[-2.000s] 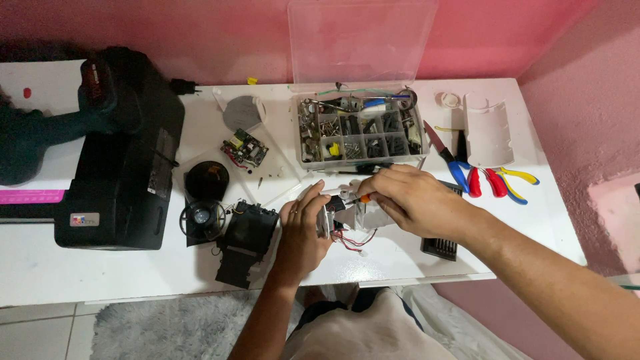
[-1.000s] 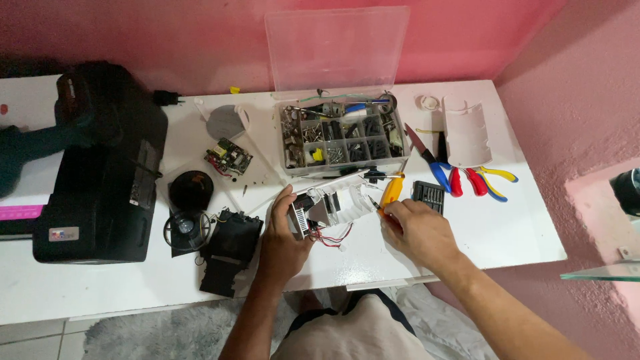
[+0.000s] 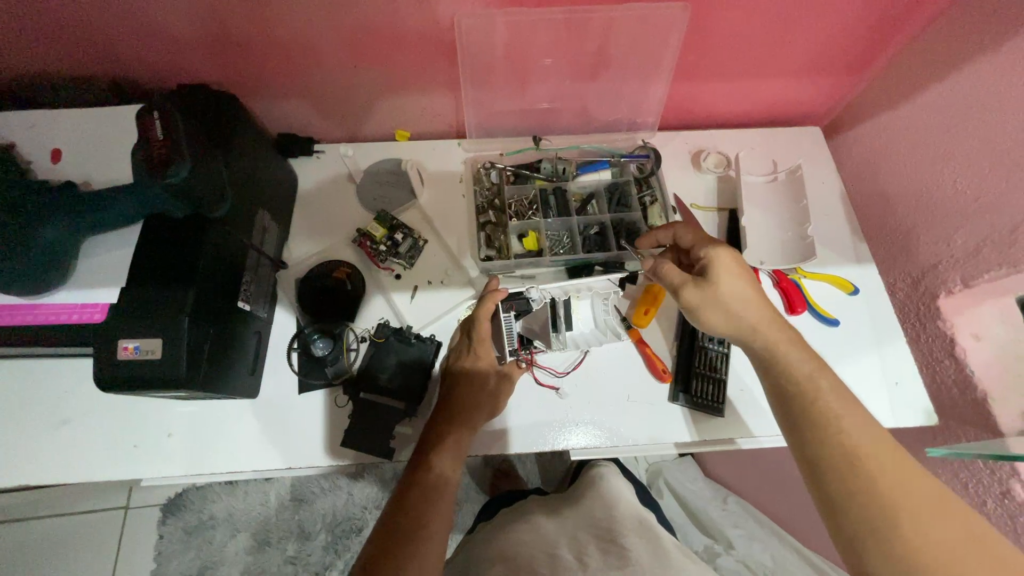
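My left hand [image 3: 478, 364] grips the left end of an opened white plastic housing [image 3: 596, 320], from which red and black wires [image 3: 556, 372] trail onto the table. My right hand [image 3: 700, 276] pinches a thin metal tool, seemingly tweezers [image 3: 632, 250], above the housing's upper right corner, near the front edge of a clear compartment organizer [image 3: 572, 260] of screws and small parts. Under and beside that hand lie an orange-handled screwdriver [image 3: 658, 366], another orange handle [image 3: 646, 306] and a black case of driver bits [image 3: 708, 372].
Left of the housing lie a circuit board [image 3: 392, 240], a black plastic frame [image 3: 396, 368], a lens in a ring [image 3: 322, 346] and a round black part [image 3: 330, 290]. A black printer [image 3: 200, 320] stands at far left. Pliers [image 3: 820, 300] and a white curved cover [image 3: 774, 212] lie at right.
My right hand has let go of the orange-handled screwdriver, which lies on the table, and has moved up toward the organizer with a thin metal tool. My left hand still holds the housing.
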